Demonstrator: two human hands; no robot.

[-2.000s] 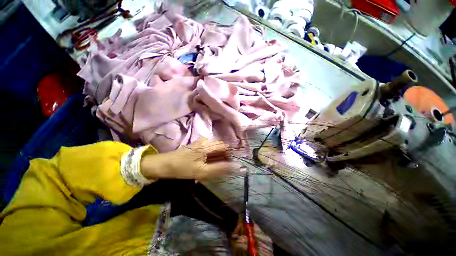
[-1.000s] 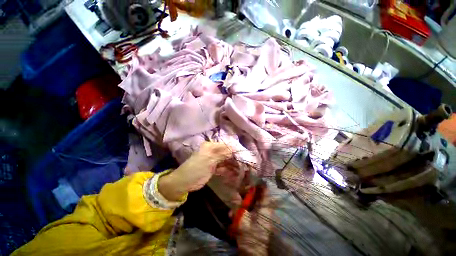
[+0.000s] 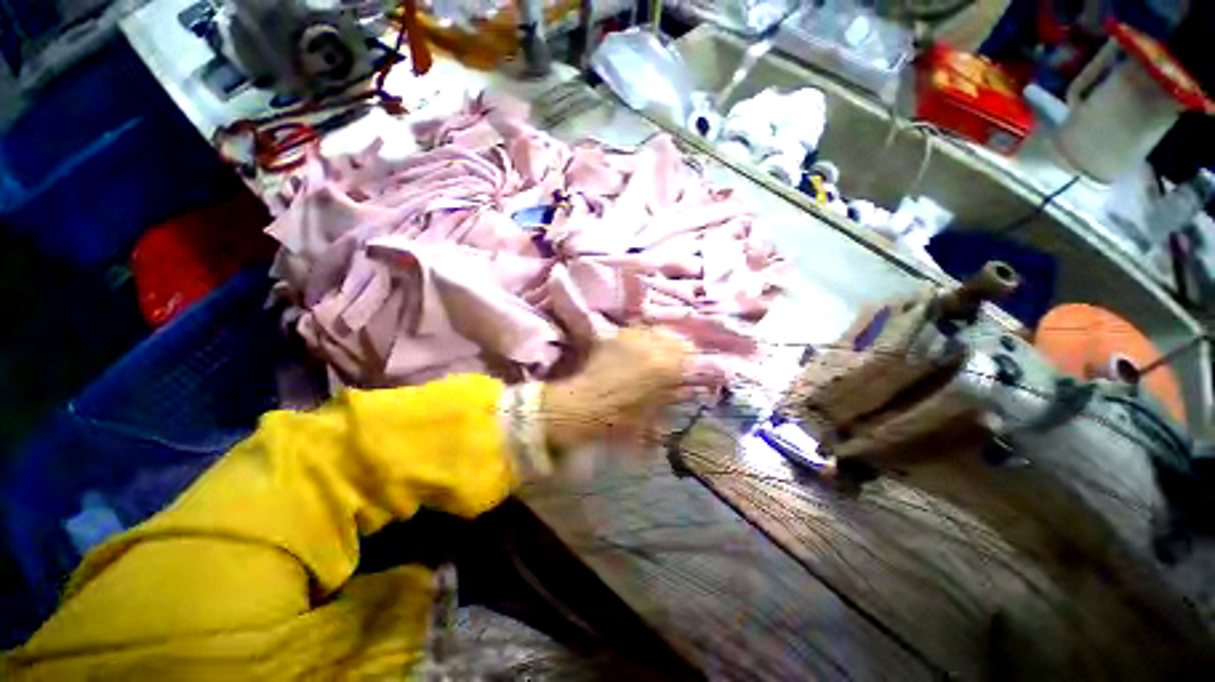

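Note:
A large ruffled heap of pink cut pieces (image 3: 440,300) lies on the pale machine table, with a small blue strip (image 3: 536,215) near its centre. My left hand (image 3: 626,384), in a yellow sleeve with a white cuff, is at the heap's near right edge, close to the sewing machine. The hand is blurred, and I cannot tell if its fingers hold a piece. The beige sewing machine (image 3: 886,373) stands at the right with its lamp lit at the needle area. My right hand and the scissors are not in view.
Blue crates (image 3: 173,360) and a red container (image 3: 200,260) are at the left. Another machine (image 3: 313,47) and red-handled scissors (image 3: 284,144) are at the far table end. White spools (image 3: 773,127) lie in the back trough. A red box (image 3: 973,96) and an orange cone (image 3: 1099,346) are beyond.
My left hand has moved right towards the machine along the heap's near edge. My right hand and the red-orange-handled scissors have left the view. The camera view has shifted.

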